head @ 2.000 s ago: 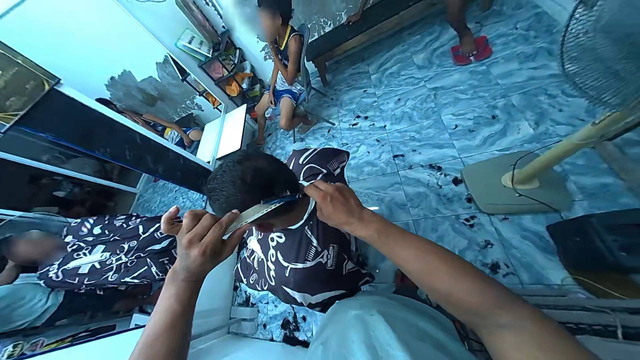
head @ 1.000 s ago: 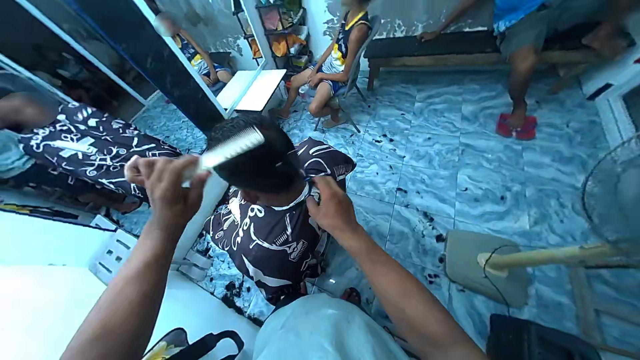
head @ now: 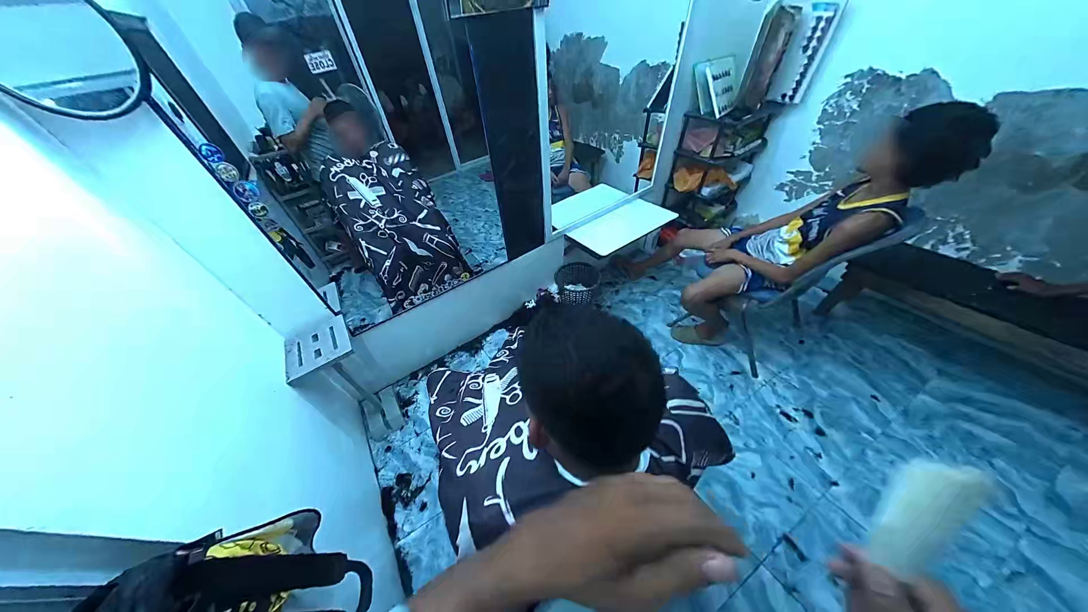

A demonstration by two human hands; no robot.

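Observation:
A seated person's dark-haired head (head: 591,387), seen from behind, is in the middle, above a black barber cape (head: 484,459) with white prints of clippers and combs. My left hand (head: 616,535), blurred, is just behind the neck, palm down; whether it holds anything is hidden. At the lower right my right hand (head: 892,586) is partly cut off by the frame edge. It grips a pale, broad, blurred thing (head: 931,514), perhaps a brush, away from the head. The mirror (head: 476,204) reflects the caped person and a standing person.
Another person (head: 782,238) sits on a chair at the right, by a dark bench (head: 977,297). A white shelf board (head: 625,223), a waste basket (head: 577,283) and a rack (head: 710,161) are ahead. Cut hair lies on the tiled floor (head: 850,408). A black bag (head: 246,569) is lower left.
My left hand held a comb by the head earlier; that comb no longer shows. My right hand has moved from the neck out to the right and now holds the pale thing. The view has swung left.

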